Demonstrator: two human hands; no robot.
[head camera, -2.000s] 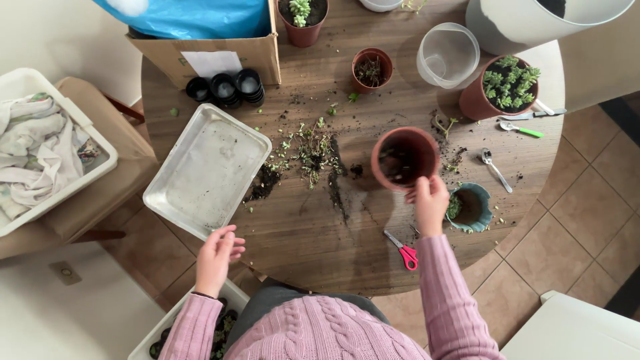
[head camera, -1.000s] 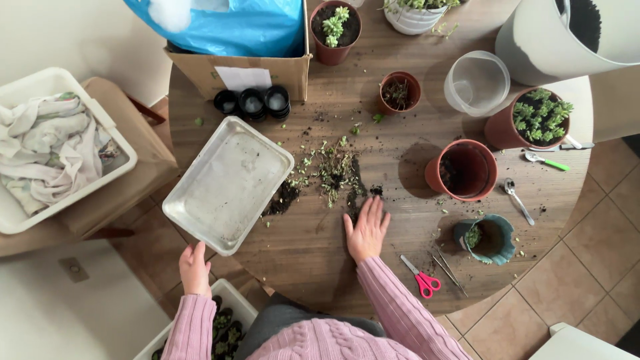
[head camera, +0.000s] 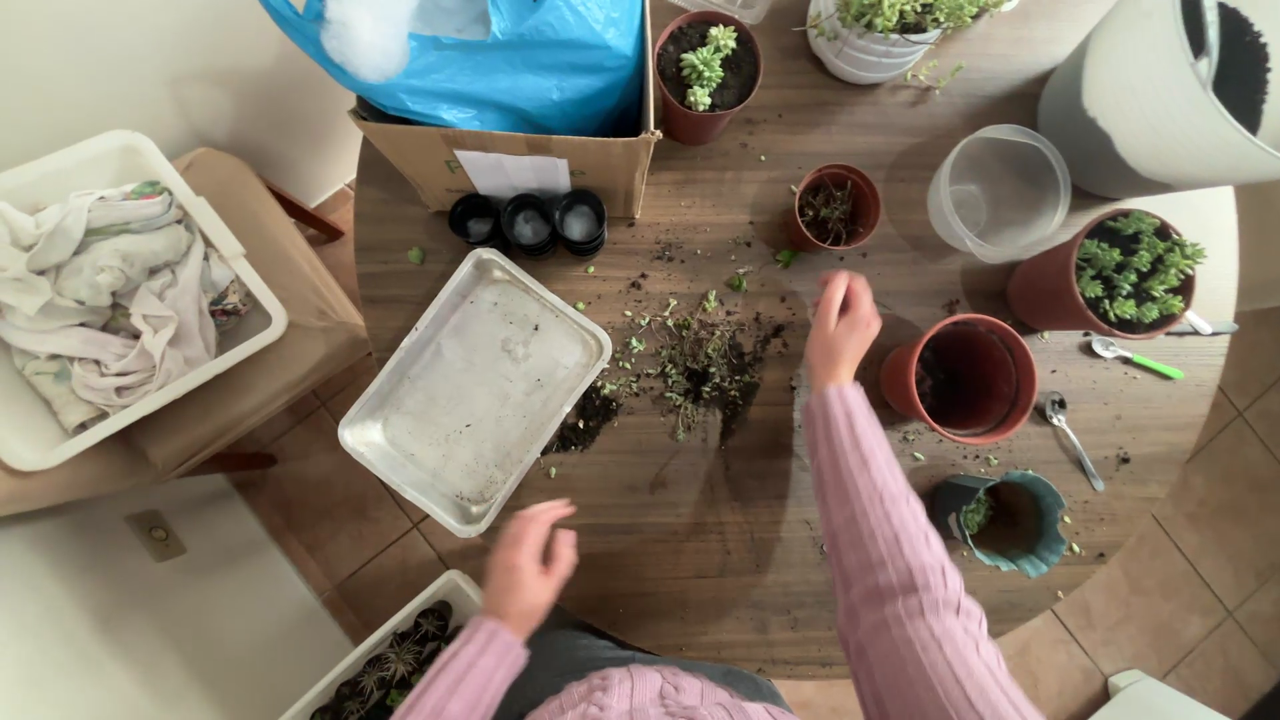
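My left hand (head camera: 530, 567) hovers with fingers apart just below the metal tray (head camera: 480, 390), holding nothing. My right hand (head camera: 843, 325) is over the table, fingers curled together; whether anything is in them is hard to tell. Between the hands lies a heap of soil and succulent cuttings (head camera: 700, 365). To the right of my right hand stands an empty terracotta-coloured pot (head camera: 1012, 385), with a blue-green scalloped pot (head camera: 1050, 535) below it. A small brown pot with dry stems (head camera: 865, 205) stands just above my right hand. The scissors are not visible, perhaps behind my right sleeve.
Three stacks of black pots (head camera: 528, 222) stand by a cardboard box (head camera: 620, 180). To the right are a clear plastic tub (head camera: 950, 190), a potted succulent (head camera: 1040, 280), a large white bucket (head camera: 1100, 110) and spoons (head camera: 1080, 445). A tub of cloths (head camera: 250, 340) sits at left.
The terracotta-coloured pot, in my right hand two seconds ago, stands on the table. My right hand has moved from the table beside the soil up toward the small brown pot. My left hand has left the tray's edge.
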